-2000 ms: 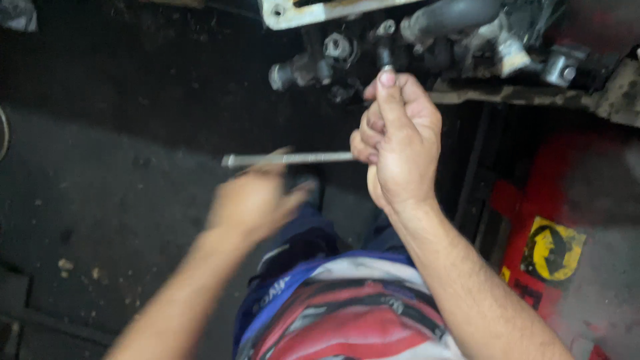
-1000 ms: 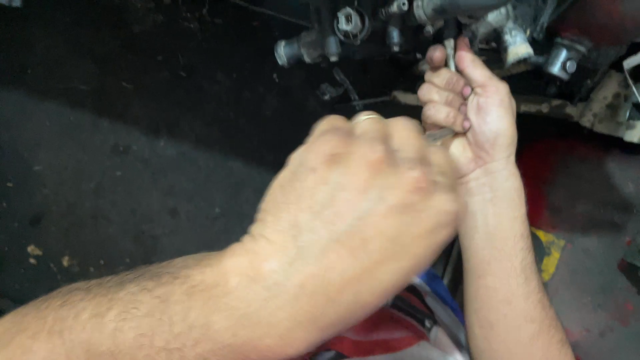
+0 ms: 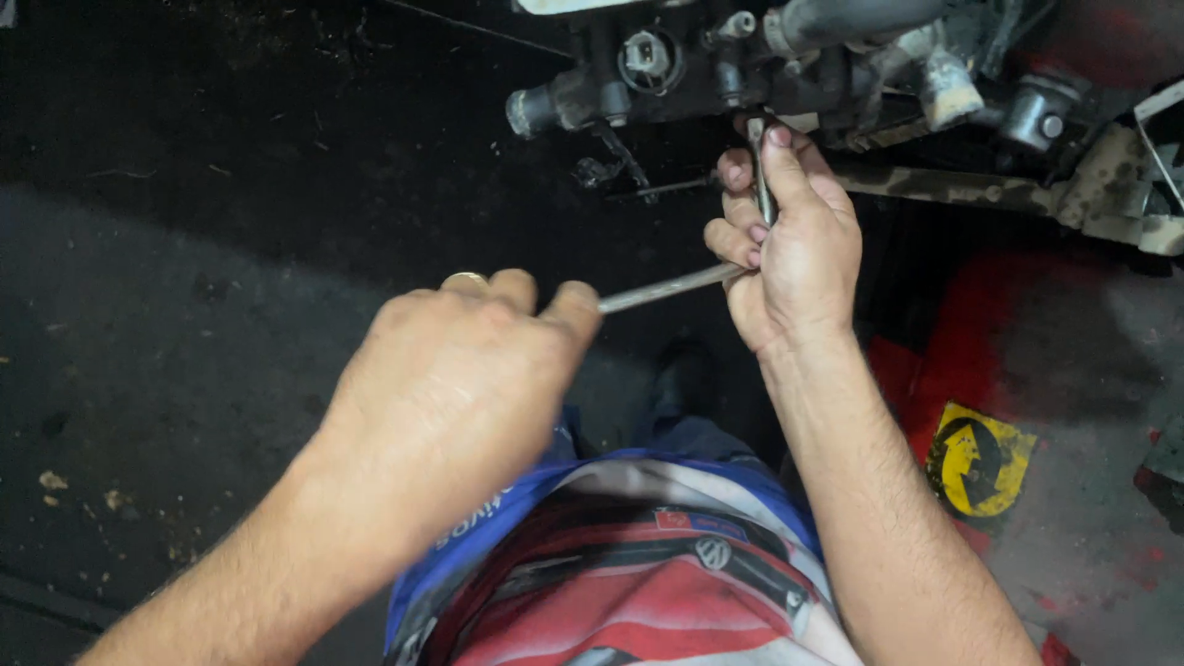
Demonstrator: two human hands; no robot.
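A long metal bar handle (image 3: 671,287) runs between my two hands. My left hand (image 3: 453,388) is closed around its left end, blurred slightly. My right hand (image 3: 795,231) grips a slim metal shaft (image 3: 761,171) that points up at the underside of a dark engine housing (image 3: 684,97); the bar's right end meets the palm of this hand. Whether bar and shaft are one bent tool is hidden by my fingers. The shaft's upper tip lies close under the housing, and I cannot tell whether it touches.
A thick dark hose (image 3: 851,18) joins the housing at the top. An electrical connector socket (image 3: 646,60) and a pipe stub (image 3: 530,113) face out on its left. A stained metal edge (image 3: 953,183) runs right of my fingers. A red surface with a yellow arrow sticker (image 3: 980,458) lies lower right.
Two seconds ago my left hand was blurred beside the bar's left part. One second ago it was close against my right hand; now it is farther left, with the bar showing between them.
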